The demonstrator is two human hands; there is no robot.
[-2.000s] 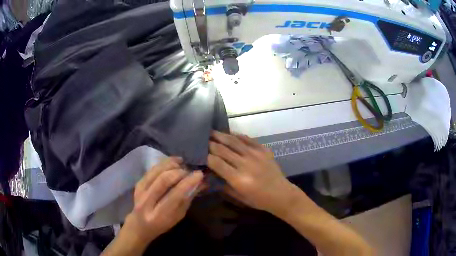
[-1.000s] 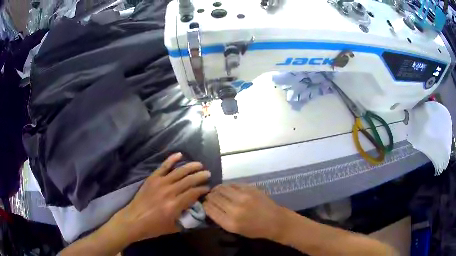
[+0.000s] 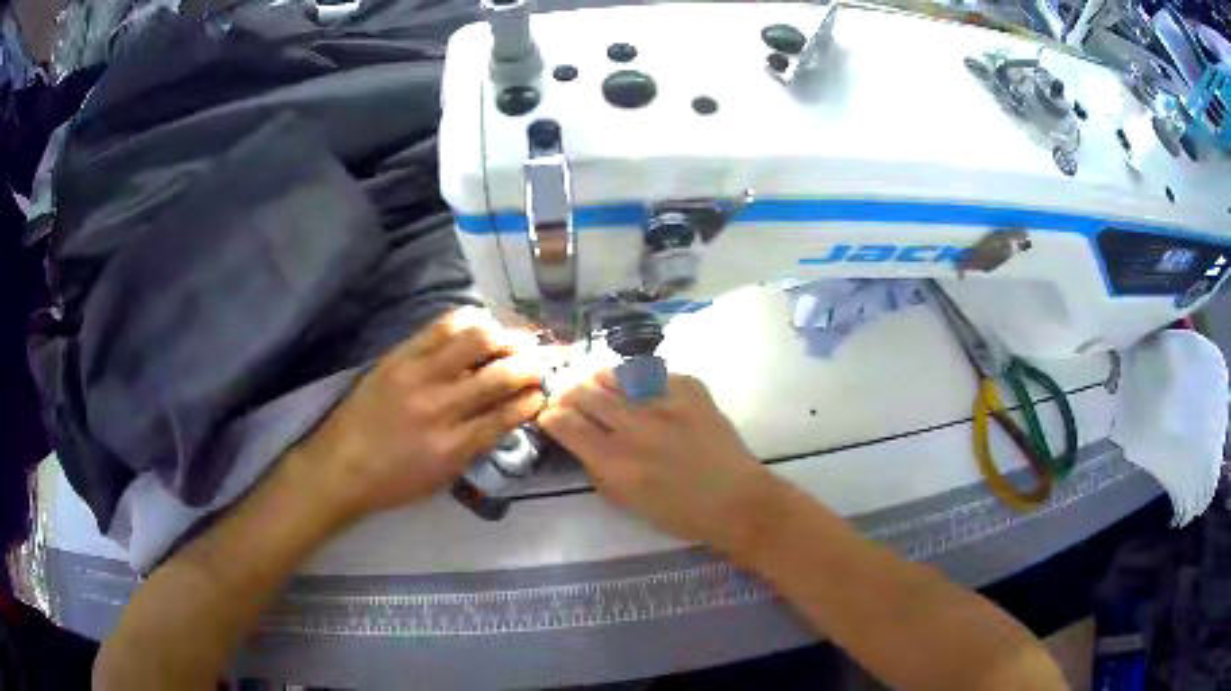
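Observation:
The dark grey garment [image 3: 216, 257] lies heaped left of the sewing machine [image 3: 756, 162], with light grey lining [image 3: 250, 446] along its near edge. My left hand [image 3: 439, 405] holds the cloth just below and left of the needle area. My right hand [image 3: 635, 439] is beside it, fingertips on the same edge near the needle. A small bunched light and dark piece of cloth [image 3: 506, 466] sticks out below my fingers. The presser foot and needle are mostly hidden by glare and fingers.
Scissors [image 3: 1019, 425] with yellow and green handles lie right of my right hand. Pale scraps [image 3: 853, 311] lie under the machine arm. A white cloth [image 3: 1172, 419] hangs at the right end. The ruler-marked table edge [image 3: 540, 601] runs in front.
Both hands have moved up from the table's front edge to the needle area, bringing the garment edge with them. The view has shifted, so the machine sits lower in the picture.

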